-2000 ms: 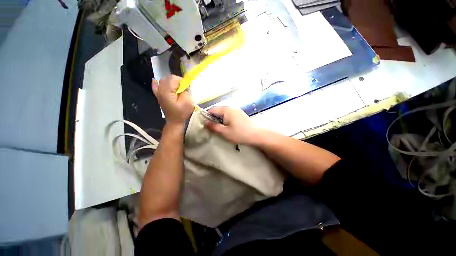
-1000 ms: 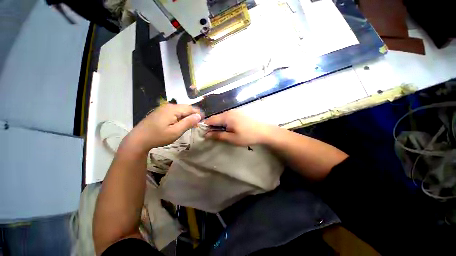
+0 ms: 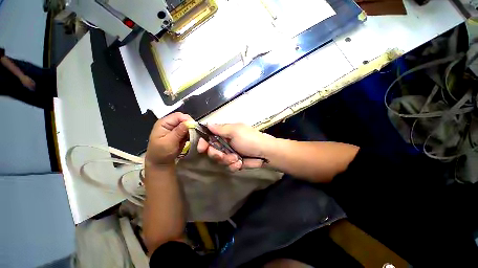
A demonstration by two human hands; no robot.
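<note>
My left hand (image 3: 169, 140) pinches the edge of a beige fabric piece with a small yellow strip (image 3: 191, 124) at the fingertips. The beige fabric piece (image 3: 215, 191) hangs from there over my lap. My right hand (image 3: 233, 146) holds dark thread snips (image 3: 223, 144). Their tips touch or nearly touch the yellow strip beside my left fingertips; whether the blades are closed I cannot tell. Beige straps (image 3: 97, 163) loop out to the left of my left forearm onto the table.
The sewing machine head (image 3: 126, 15) stands at the upper left over a yellow-edged frame (image 3: 170, 86). The worn table edge (image 3: 335, 86) runs beyond my hands. A strap pile (image 3: 435, 115) is at right, folded beige pieces (image 3: 99, 243) at lower left. A person's arm (image 3: 18, 70) shows at far left.
The snips now stick out from my right hand toward my left fingertips. My left hand has turned upright, with yellow at its fingertips. The view has shifted, and another person's arm has appeared at far left.
</note>
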